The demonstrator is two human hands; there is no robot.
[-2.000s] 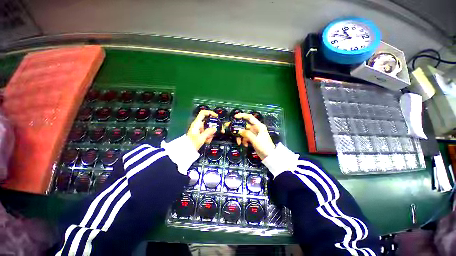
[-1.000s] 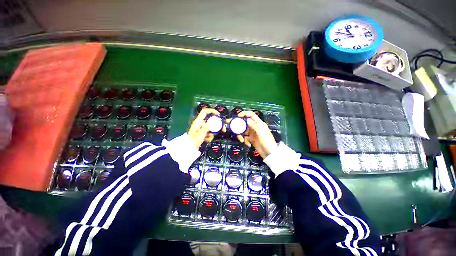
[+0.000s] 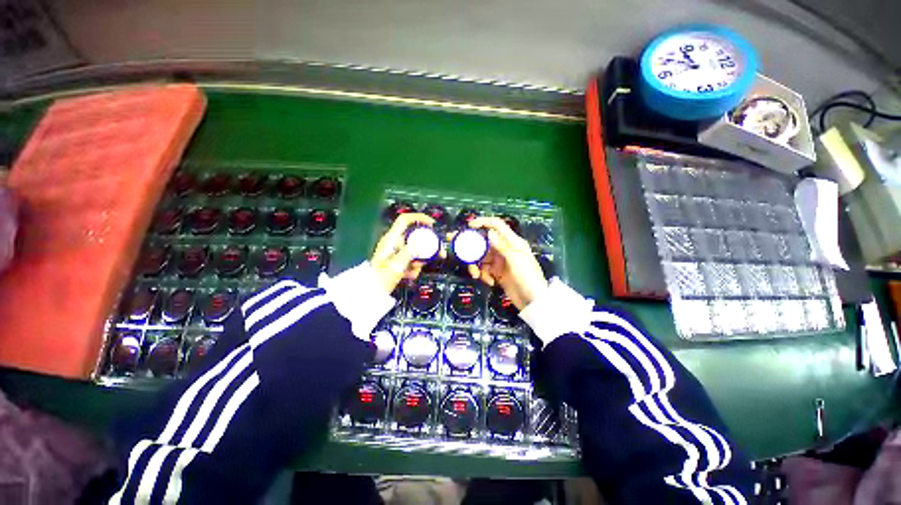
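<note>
My left hand (image 3: 397, 254) holds a round watch head (image 3: 423, 243) by its rim; its face glares white. My right hand (image 3: 506, 258) holds a second watch head (image 3: 470, 246), also glaring white, beside the first. Both are above the upper part of a clear blister tray (image 3: 454, 452). The tray holds rows of black discs, many with red lit marks; one row reflects white. My hands and sleeves cover some pockets. A pocket at the lower right of the tray shows no disc.
An orange-red slab (image 3: 84, 227) partly covers a second filled tray (image 3: 229, 282) at left. At right, a clear tray without discs (image 3: 741, 247) lies on a red-edged black base (image 3: 614, 227). Behind are a blue-rimmed clock (image 3: 697, 72), white box (image 3: 759, 148) and paper (image 3: 818, 223).
The two held watch heads showed dark faces two seconds ago; they now glare white, as they did one second ago. My hands have barely moved.
</note>
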